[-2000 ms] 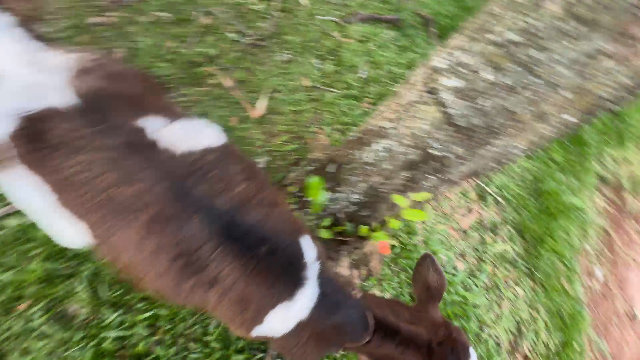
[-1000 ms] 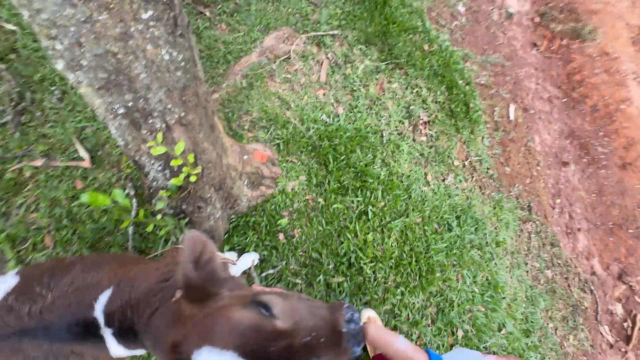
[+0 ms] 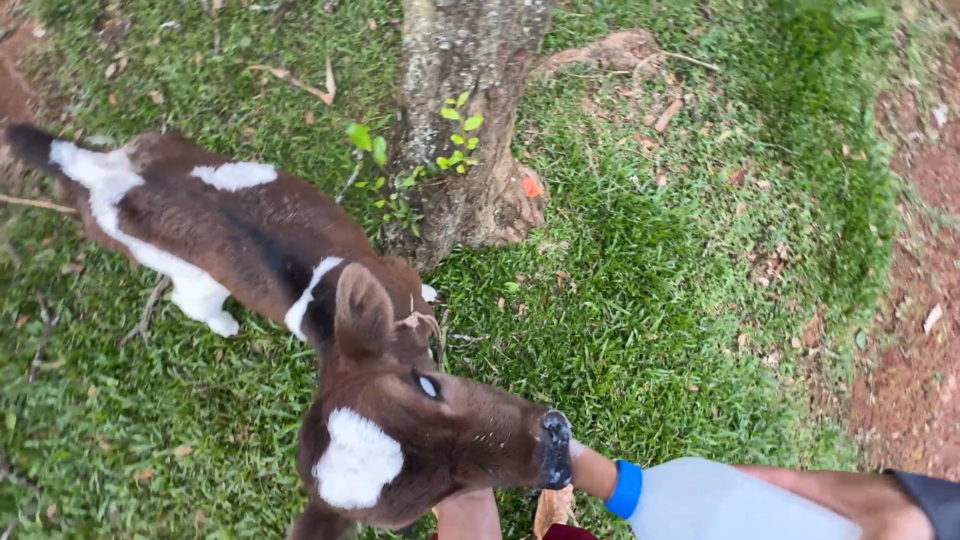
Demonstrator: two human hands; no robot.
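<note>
A brown calf (image 3: 247,225) with white patches stands on the grass, its head turned toward the lower right. Its dark, wet muzzle closes round the tan teat (image 3: 594,472) of a whitish feeding bottle (image 3: 735,502) with a blue collar (image 3: 625,489). Along the far side of the bottle lies my right hand (image 3: 847,495), against the bottle's body, its fingertips mostly hidden. Below the calf's jaw, at the bottom edge, part of my left hand or wrist (image 3: 469,516) shows; its fingers are hidden behind the head. A thin cord (image 3: 420,321) is at the calf's neck.
A tree trunk (image 3: 472,112) with small leafy shoots (image 3: 459,135) rises behind the calf. Grass surrounds it, with dry leaves, sticks (image 3: 296,82) and a raised root (image 3: 607,52). Bare reddish soil (image 3: 919,360) runs along the right side. A piece of dark red cloth (image 3: 568,533) shows at the bottom.
The view has shifted a lot. The bottle's body and more of the right arm now show at the lower right, where a second ago only a small part did. The calf's muzzle stays at the teat.
</note>
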